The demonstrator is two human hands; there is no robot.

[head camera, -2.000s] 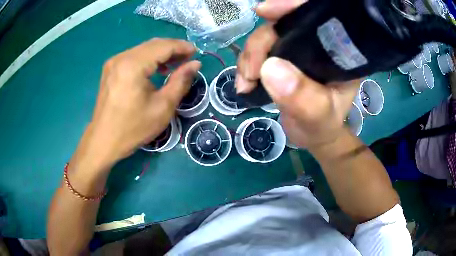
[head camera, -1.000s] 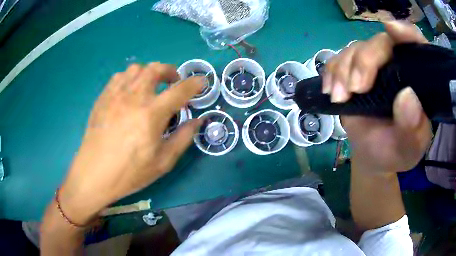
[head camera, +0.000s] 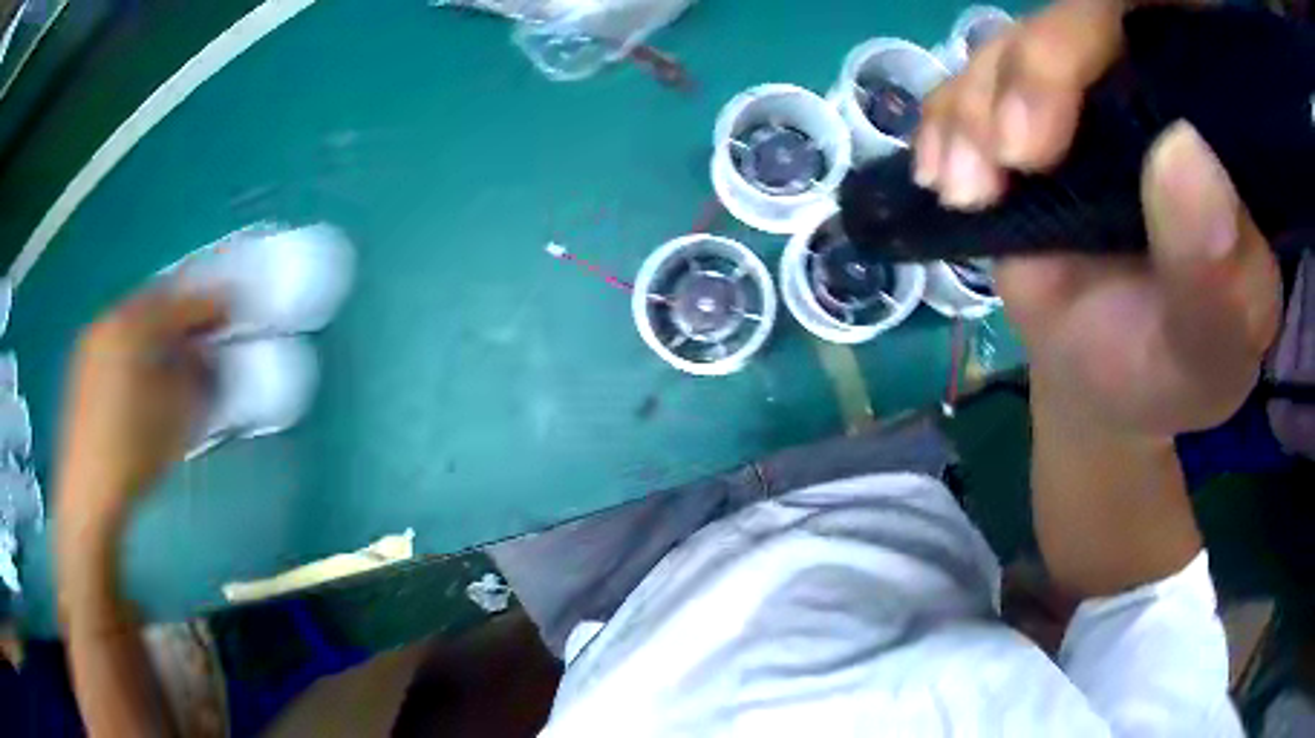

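My right hand holds the black electric screwdriver level over the right end of the fan housings, its tip pointing left. My left hand is at the far left, blurred, at two white housings that are also blurred. Its fingertips overlap them; the exact grip is unclear. Several white fan housings stand in the middle and right. The nearest one shows spokes and a round hub, with a red lead wire and white connector to its left. The screwdriver tip hides part of the housing beside it.
A clear plastic bag is cut off by the top edge. Pale tape lies at the bench's front edge. More white pieces show at the far left edge. A white line curves across the green bench.
My left hand has moved from the housing group to the far left, and two white housings now show there. The left part of the group is gone from the middle. The view has shifted.
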